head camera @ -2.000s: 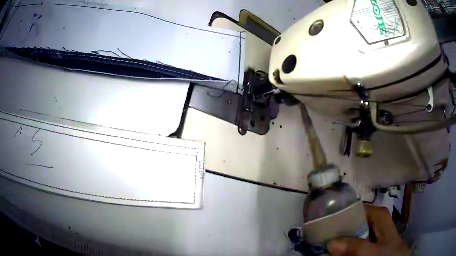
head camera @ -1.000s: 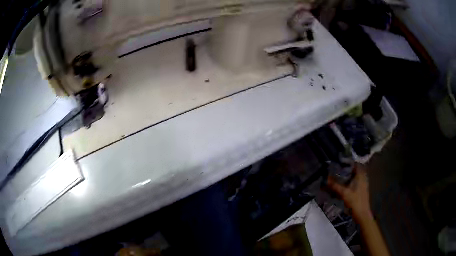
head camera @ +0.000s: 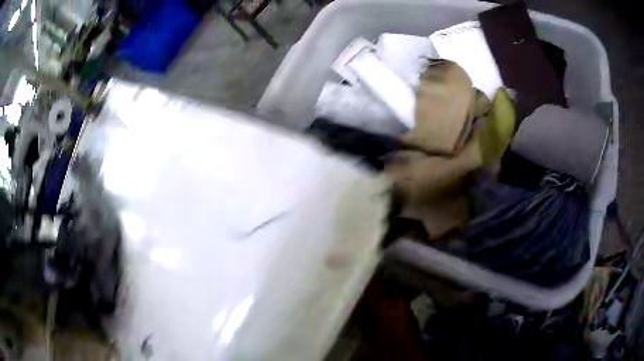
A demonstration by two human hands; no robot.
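Observation:
Neither of my hands is in view. A white plastic scrap tub (head camera: 609, 169) lies in front of me on the right, beside the white table. In it are white pieces (head camera: 385, 88), brown-tan pieces (head camera: 445, 106), a yellow-green scrap (head camera: 498, 127), a dark maroon piece (head camera: 512, 49), a grey piece (head camera: 565, 141) and a bundle of thin dark-grey strips (head camera: 537, 225). No bottle shows.
The white table corner (head camera: 233, 190) fills the lower left and middle, blurred, and hides part of the tub's near left side. Floor scraps (head camera: 607, 303) lie at the lower right. A blue thing (head camera: 159, 32) is at the upper left, with blurred clutter along the left edge.
The view has swung from the sewing machine to the table corner and the tub, which now looks much larger. The hand seen near the tub a second ago has left the picture.

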